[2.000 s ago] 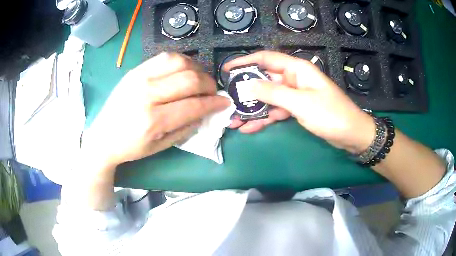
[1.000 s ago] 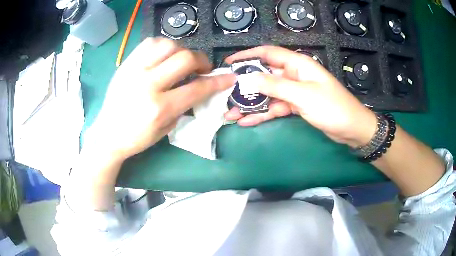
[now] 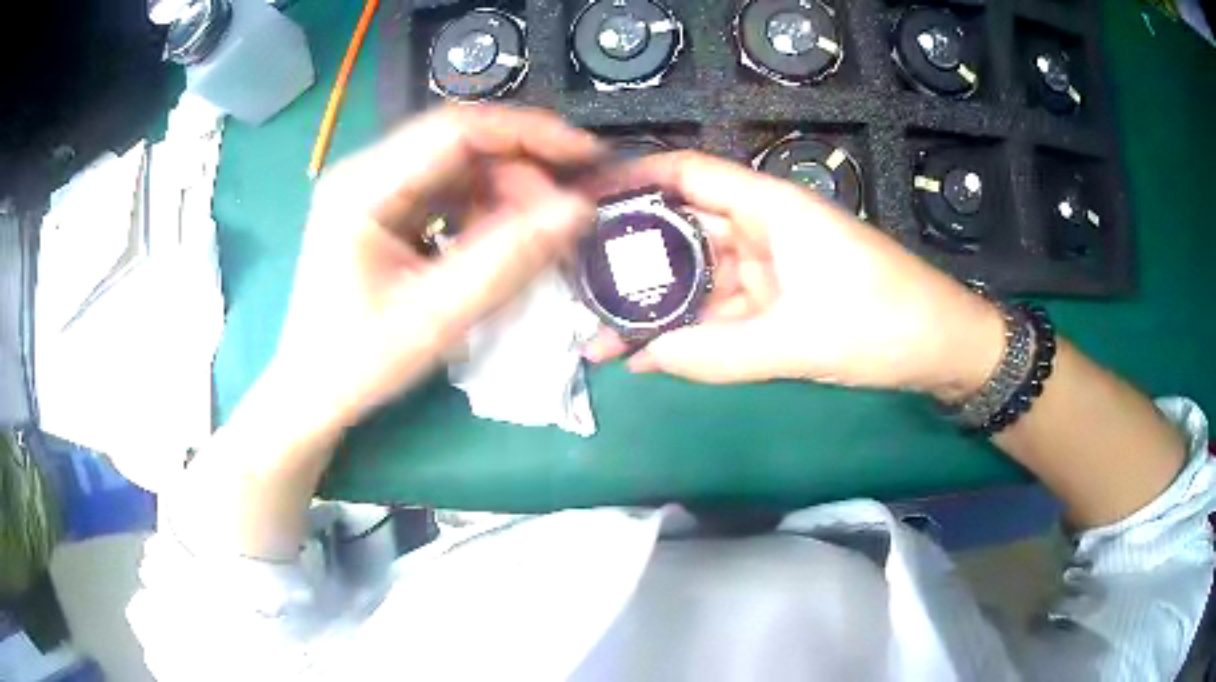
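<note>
A round watch body (image 3: 644, 269) with a silver rim is in my right hand (image 3: 800, 287), in front of the foam tray. Its dark screen faces up and shows a bright white block with small text lines. My right fingers are behind and around its edge. My left hand (image 3: 447, 253) is blurred, just left of the watch, with thumb and forefinger apart. A white wiping cloth (image 3: 527, 362) shows below my left hand, beside the watch's lower left. Its upper part is hidden, so its hold is unclear.
The black foam tray (image 3: 720, 112) holds watch bodies in square pockets behind my hands. A translucent bottle (image 3: 254, 64) and an orange stick (image 3: 343, 87) stand and lie left of it. White papers (image 3: 127, 307) lie at the left on the green mat (image 3: 747, 446).
The watch has moved slightly left and tilted, and my right thumb has left its screen. My left fingers have lifted off the watch and spread apart. The cloth no longer covers the watch's edge.
</note>
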